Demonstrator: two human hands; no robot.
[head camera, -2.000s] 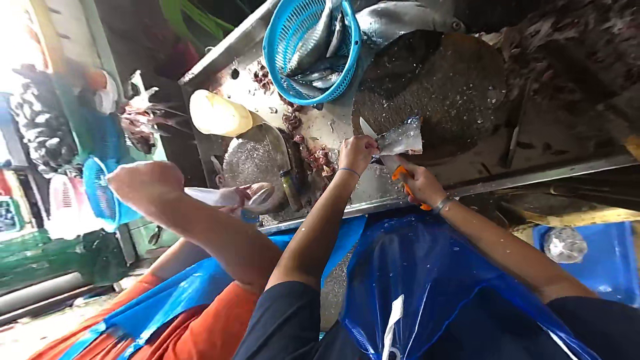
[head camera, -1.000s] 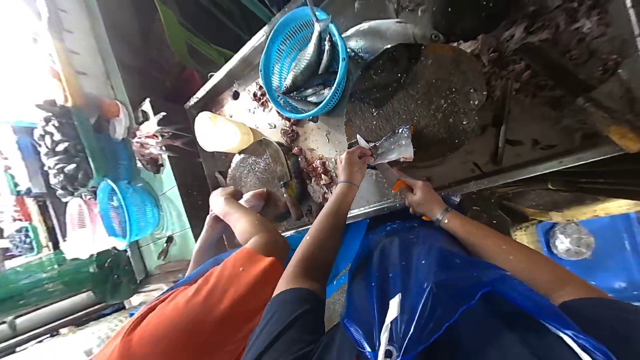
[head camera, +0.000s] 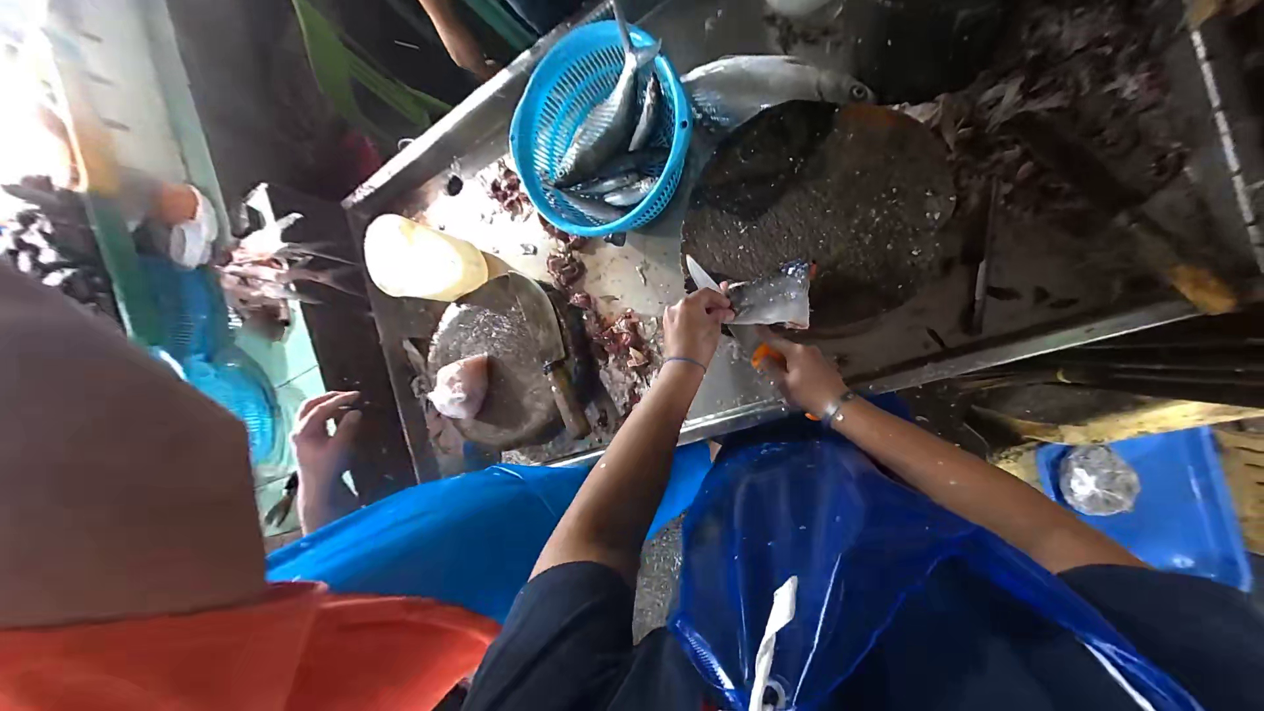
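My left hand grips one end of a silvery piece of fish at the near left edge of a round chopping board. My right hand is closed on the orange handles of scissors, just below the fish. A pale blade tip shows beyond my left fingers; part of the tool is hidden by hand and fish. Behind the board lies a large whole fish. A blue plastic basket with several silvery fish stands to its left.
At left, a second round board holds a pale fish piece and a cleaver, with a yellowish container behind. Fish scraps lie between the boards. A co-worker's arm and hand are close on my left. A metal rim edges the worktable.
The co-worker beside me has let go of the pale fish piece on the second board and moved a hand left. My hands stay at the fish on the board's edge.
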